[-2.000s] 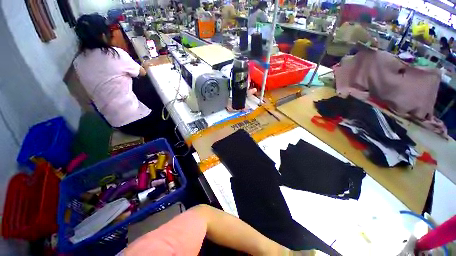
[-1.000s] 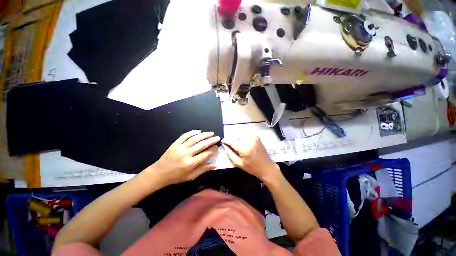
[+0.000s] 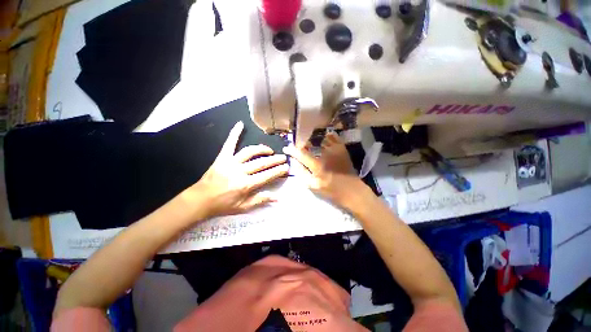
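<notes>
A black fabric panel [image 3: 188, 152] lies flat with its right edge just below the presser foot [image 3: 280, 135] of the white sewing machine [image 3: 389, 78]. My left hand [image 3: 243, 175] rests spread on the panel's right part, fingertips near that edge. My right hand [image 3: 327, 170] is at the needle area, its fingers at the panel's right corner; its grip is partly hidden. Black strips with a white end [image 3: 370, 159] lie under the machine arm, right of my right hand. More black panels [image 3: 48, 165] lie at the left.
A fanned black stack [image 3: 133, 55] lies at the upper left, beside orange tape [image 3: 48, 78]. A blue-handled tool [image 3: 450, 175] and a square metallic plate [image 3: 531, 165] lie on the right. Blue baskets [image 3: 463, 230] stand below the table edge.
Both hands have moved up to the needle area, and the panel's right edge has come to the presser foot. My left hand has spread out. The machine appears closer.
</notes>
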